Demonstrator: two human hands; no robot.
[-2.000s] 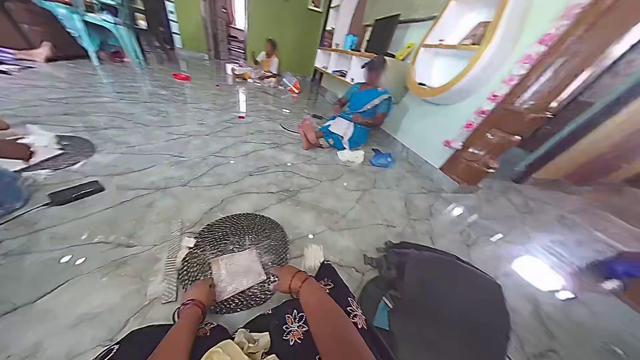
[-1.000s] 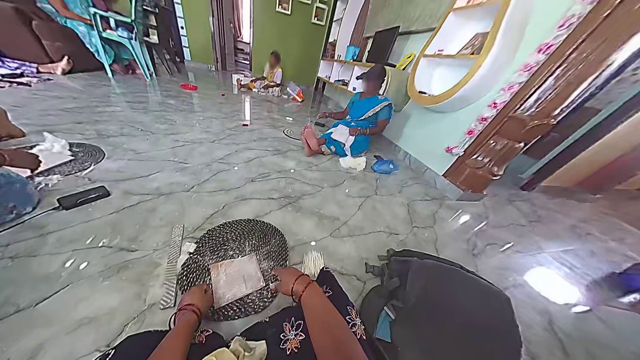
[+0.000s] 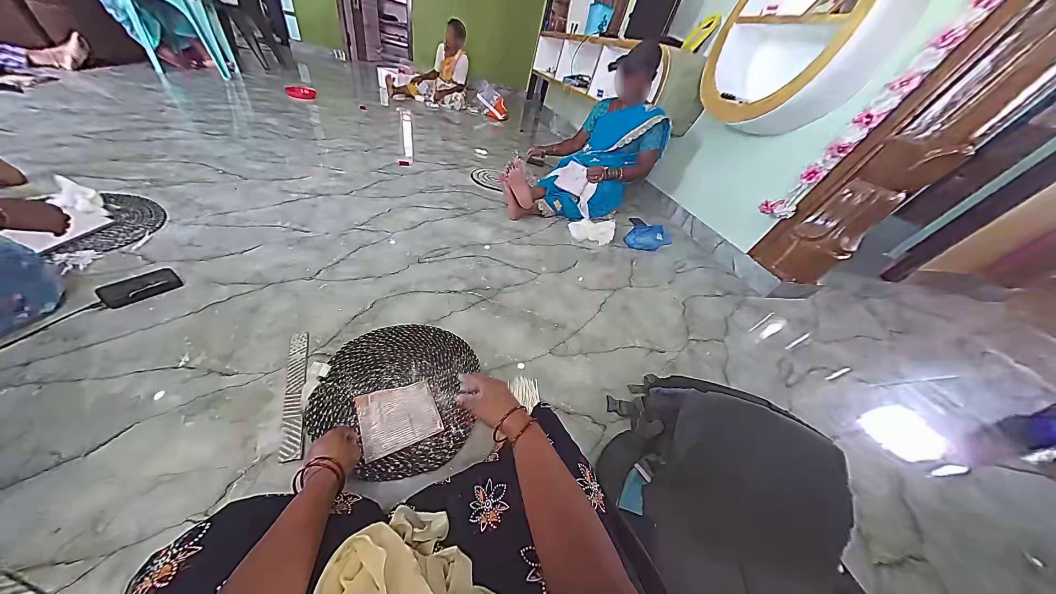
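A flat rectangular sheet or board with fine parallel lines lies on a round black-and-white woven mat on the marbled floor. My left hand is at the sheet's lower left corner; whether its fingers grip it cannot be told. My right hand hovers over the mat's right edge, apart from the sheet, its fingertips close together. Left of the mat lies a patterned flat strip, with a small pale piece between them. A bundle of thin white sticks sits behind my right wrist.
A black backpack lies at my right. Cream cloth rests in my lap. A black device with a cable is on the floor at left, near another person's arm and mat. A person in blue sits ahead beside a blue bag.
My right hand was at the sheet's right edge and is now off it, farther right and up over the mat. My left hand stays by the sheet's left side.
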